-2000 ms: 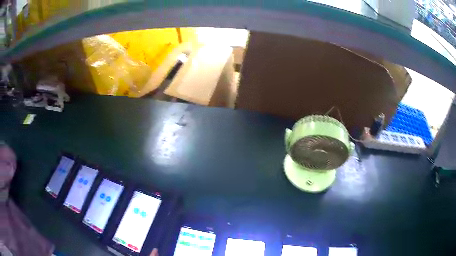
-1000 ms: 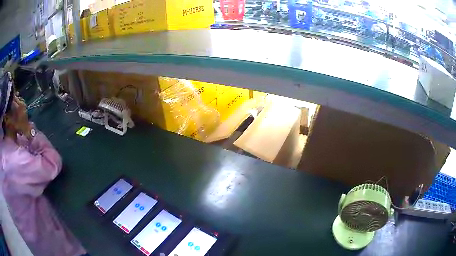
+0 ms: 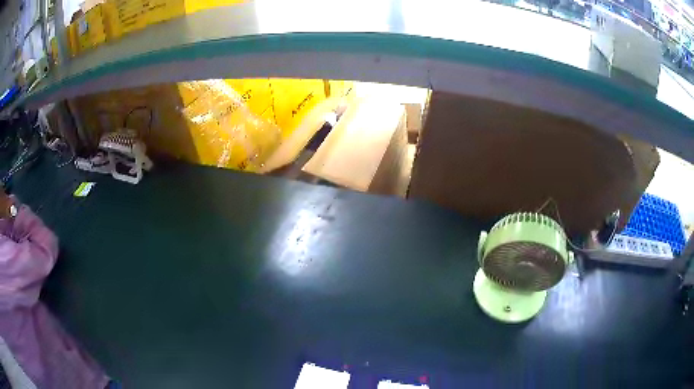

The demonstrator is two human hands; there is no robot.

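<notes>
Two lit white screens of touchscreen devices show at the lower edge of the head view, the left one (image 3: 323,377) and the right one (image 3: 402,385). Both are cut off by the picture's edge. Small red lights show near their tops. What the screens display cannot be read. Neither my left hand nor my right hand is in view, so what they hold cannot be told.
A pale green fan (image 3: 523,266) stands on the dark green bench (image 3: 198,251). Behind it lie a white power strip (image 3: 638,251) and a blue crate (image 3: 656,220). A second fan (image 3: 124,156) stands far left. A person in pink (image 3: 30,304) is at left. A shelf (image 3: 365,57) spans above.
The view has swung right and up since one second ago. The row of four devices at lower left has left the picture, and two lit screens now show at the bottom. The other person is less in view.
</notes>
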